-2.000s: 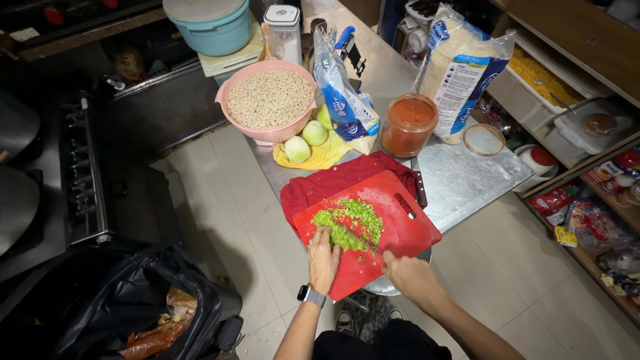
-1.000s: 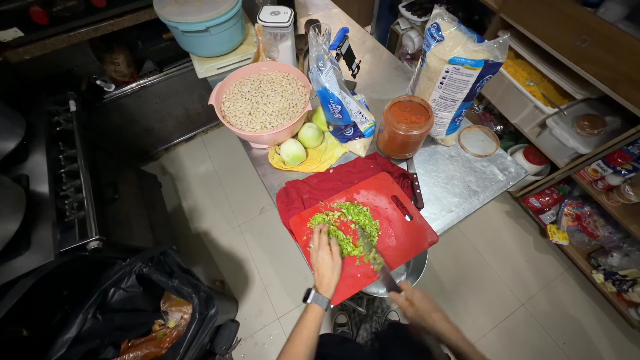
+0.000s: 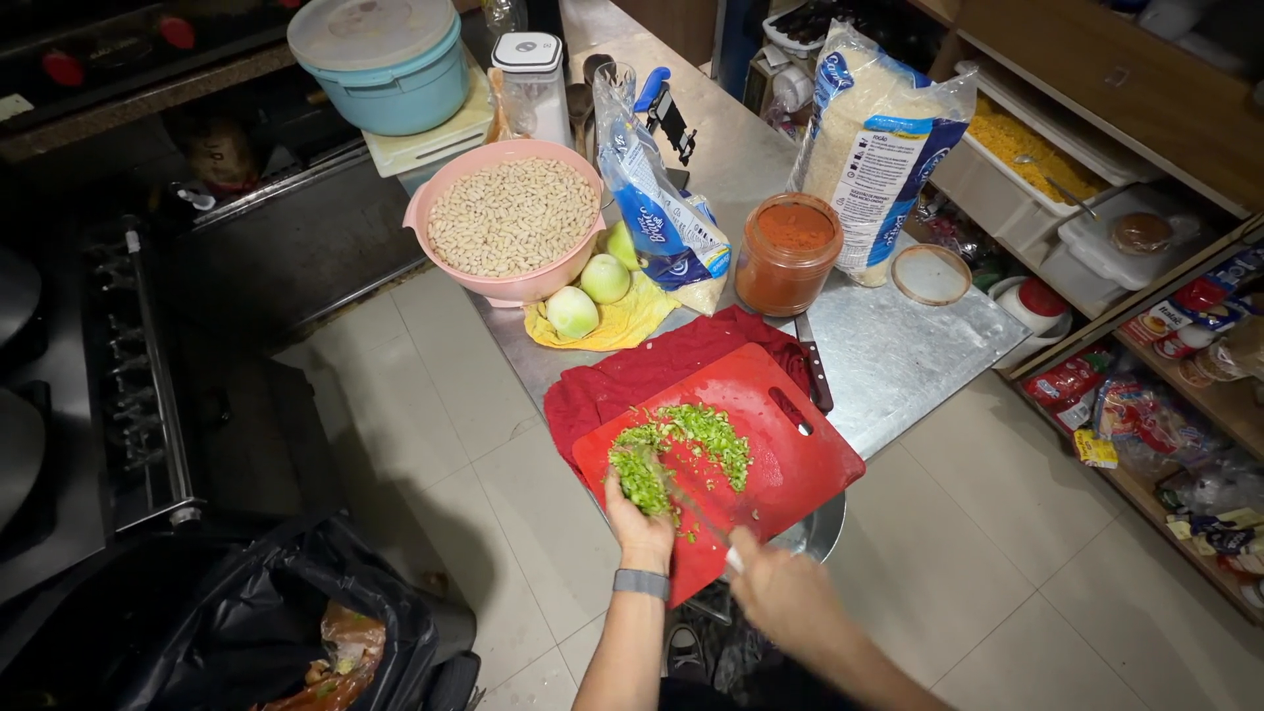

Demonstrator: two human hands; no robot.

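Observation:
A red plastic cutting board (image 3: 780,474) lies partly on a dark red cloth (image 3: 612,383), its near corner past the table edge. Chopped green vegetable (image 3: 726,444) covers its left and middle. Cupped at the near-left edge of the board, my left hand (image 3: 640,523) touches a heap of the pieces. My right hand (image 3: 775,583) grips the handle of a knife, blurred, whose blade (image 3: 691,504) reaches across the board into that heap. Part of a metal bowl (image 3: 825,523) shows beneath the board. A second knife (image 3: 815,365) lies beside the cloth, behind the board.
Behind stand a pink bowl of beans (image 3: 513,217), peeled onions (image 3: 573,312) on a yellow cloth (image 3: 632,316), a jar of red-orange seasoning (image 3: 787,257) and a rice bag (image 3: 869,158). A lined bin (image 3: 237,612) is at lower left, shelves (image 3: 1185,385) at right.
My left hand has turned from lying over the green pieces to cupping the heap's near-left side. The pieces at the left are heaped closer together, with a gap from those at the right.

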